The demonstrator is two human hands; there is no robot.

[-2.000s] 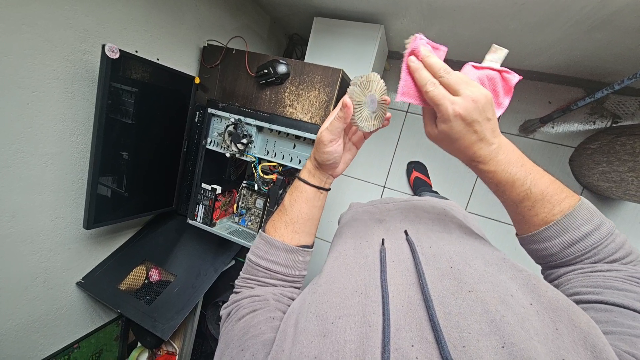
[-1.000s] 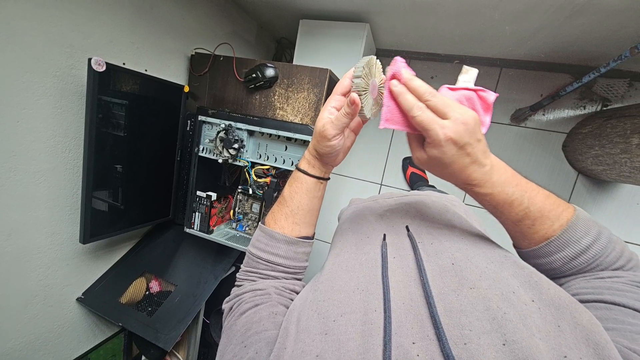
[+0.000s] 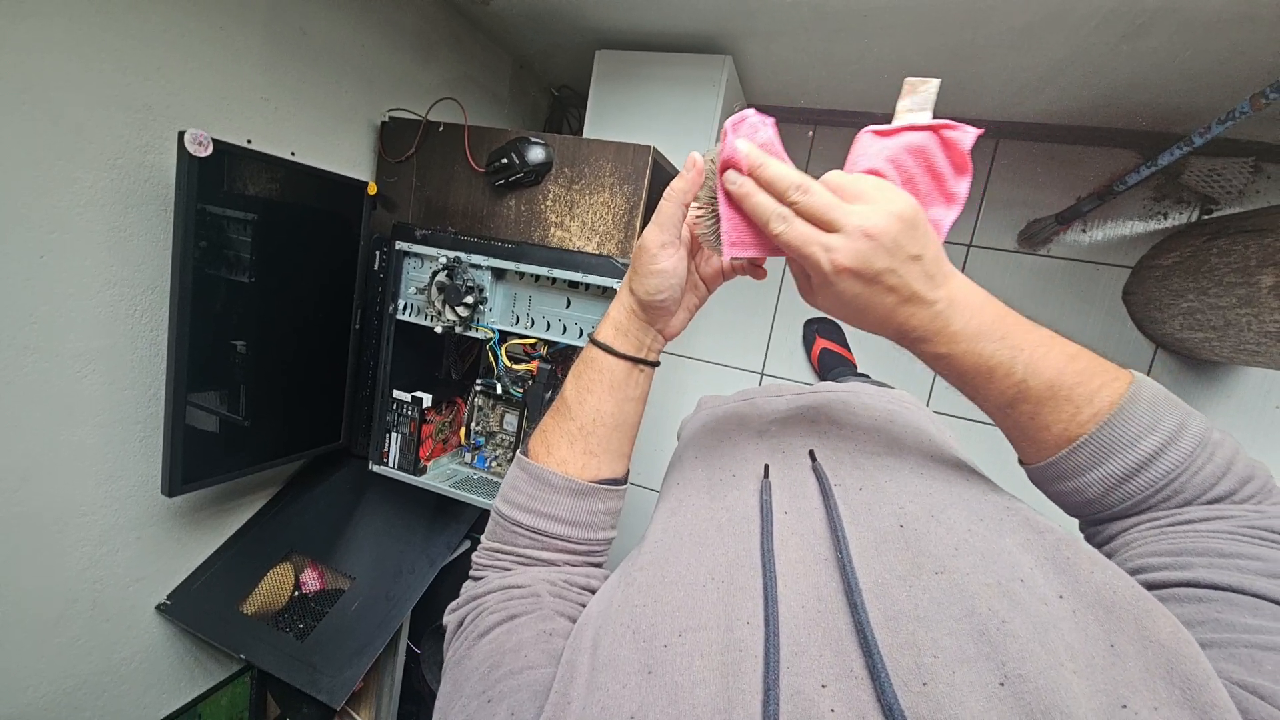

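A round finned metal heatsink [image 3: 707,205] is held on edge by my left hand [image 3: 672,255], its fins showing at the left of a pink cloth [image 3: 750,215]. With its fingers pressed flat on the cloth, my right hand [image 3: 865,240] covers the heatsink's face. More of the pink cloth, with a pale tag, hangs behind the right hand. To the left stands an open computer case [image 3: 510,290], in which a fan [image 3: 455,293], cables and a motherboard [image 3: 495,425] are visible.
A black monitor [image 3: 270,310] leans left of the case. A mouse [image 3: 520,162] rests on a dusty dark wooden cabinet [image 3: 590,200]. The black side panel [image 3: 380,530] lies lower left. A broom-like tool [image 3: 1150,170] and a rounded brown object [image 3: 1215,285] are at right.
The heatsink, its round face visible two seconds ago, has turned on edge. The pink cloth in my right hand has come against it and now covers most of it.
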